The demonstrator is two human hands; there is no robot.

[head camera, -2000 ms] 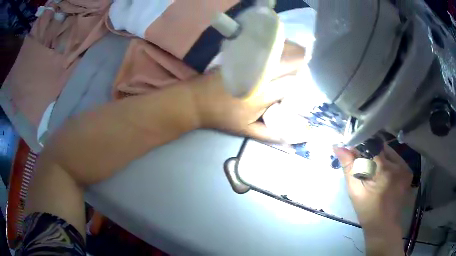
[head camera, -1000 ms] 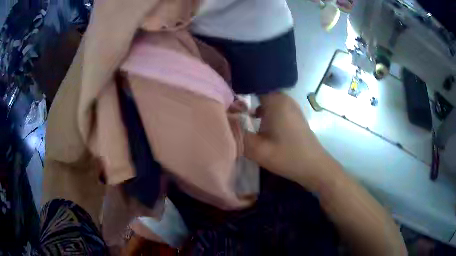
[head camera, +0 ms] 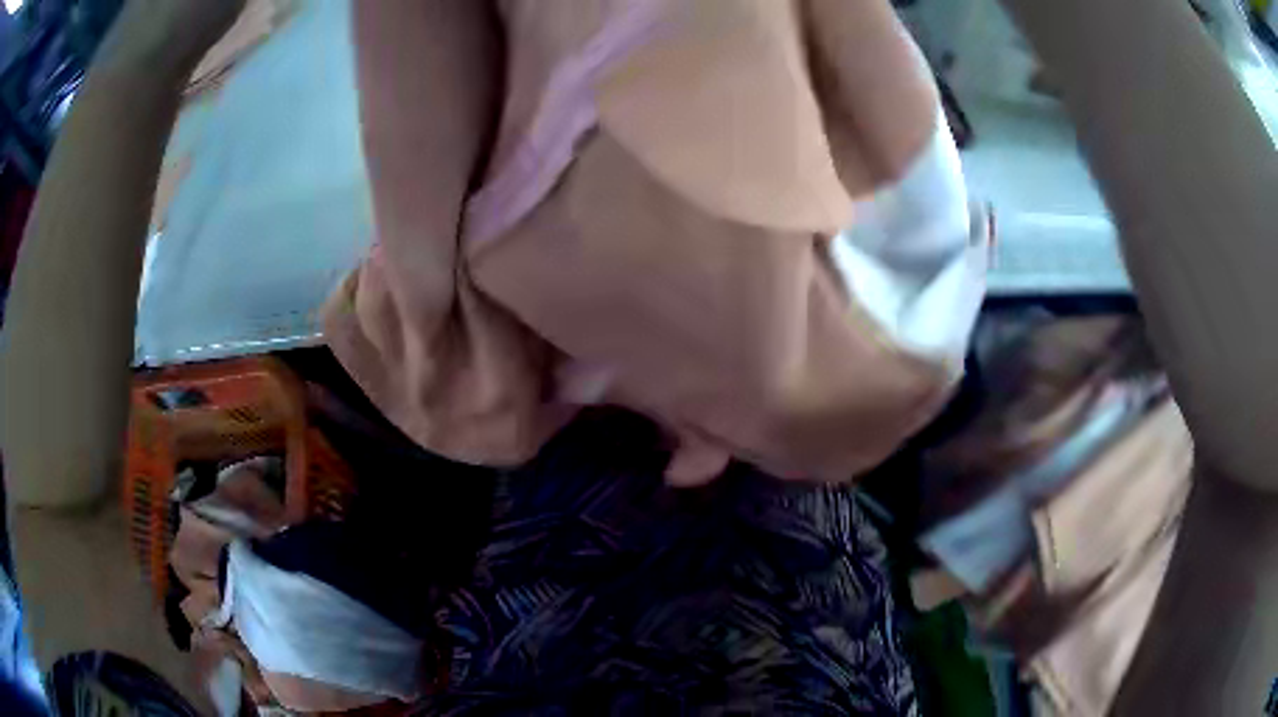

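Note:
A salmon-pink garment (head camera: 673, 294) hangs in the middle of the view, over the table's front edge and above the wearer's patterned clothing. It has a lighter pink strip at its upper left and a white panel (head camera: 918, 259) at its right. Both my forearms reach up past the top of the picture, one at the left and one at the right. My left hand and my right hand are out of the picture, so what they hold cannot be seen.
The pale table (head camera: 245, 224) shows behind the garment. An orange slatted basket (head camera: 217, 399) below its edge at the left holds pink, white and dark garments (head camera: 315, 623). More pink and white garments (head camera: 1107, 518) lie at the lower right, beside a green patch.
The view has turned from the sewing machine to the table's front edge and the lap. The garment has moved to the middle. My right hand, seen at the cloth before, has left the picture.

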